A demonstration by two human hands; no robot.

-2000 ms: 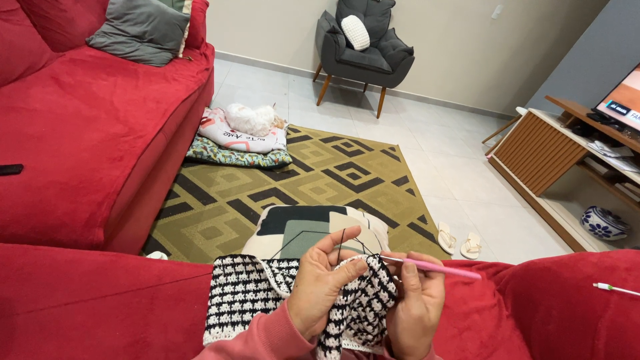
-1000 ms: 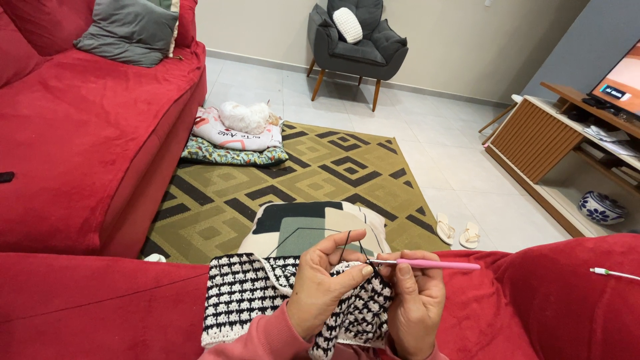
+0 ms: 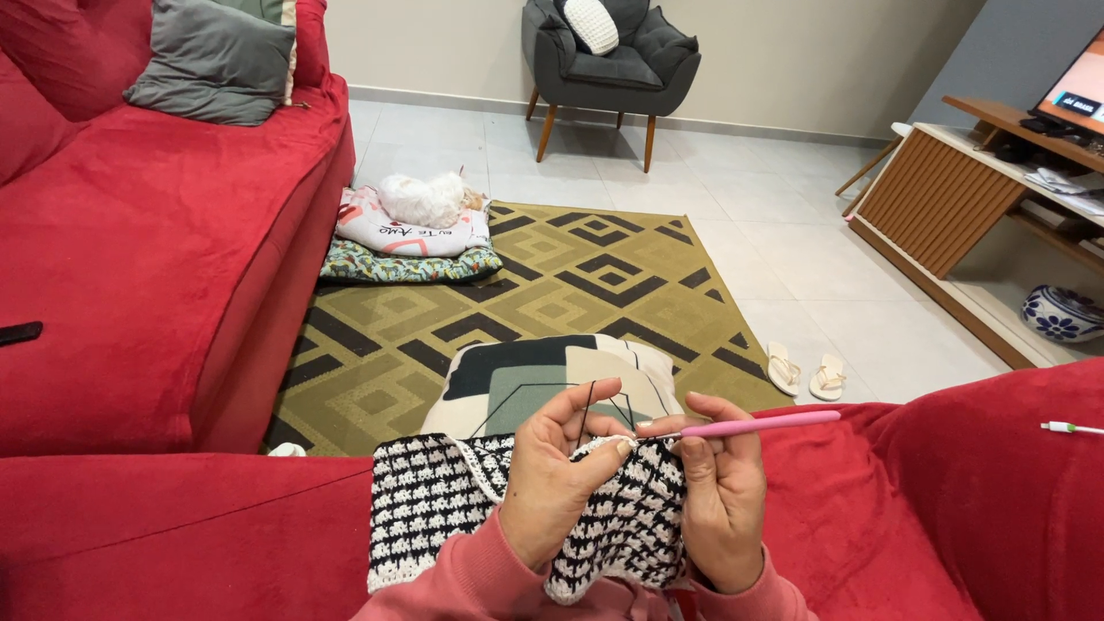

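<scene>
My left hand (image 3: pixel 561 474) pinches the top edge of a black-and-white crocheted piece (image 3: pixel 423 500) between thumb and fingers, with black yarn (image 3: pixel 585 414) looped over its raised index finger. In my right hand (image 3: pixel 724 492) is a crochet hook with a pink handle (image 3: pixel 759 424). Its metal tip meets the edge of the crochet work beside my left fingertips. The piece hangs below both hands and spreads to the left over my lap. A patterned cushion (image 3: pixel 517 362) lies just beyond the hands.
Red sofa sections (image 3: pixel 172 535) surround me. A black strand runs across the left one. A white cable end (image 3: pixel 1069 428) lies at right. Beyond are a patterned rug (image 3: pixel 552 302), sandals (image 3: pixel 826 378), a white furry animal (image 3: pixel 423 200) on stacked cushions, an armchair (image 3: pixel 604 78) and a television stand (image 3: pixel 957 198).
The hook in my right hand has changed its angle slightly, its handle end now tilted up. My right index finger has lifted. The left hand still pinches the piece.
</scene>
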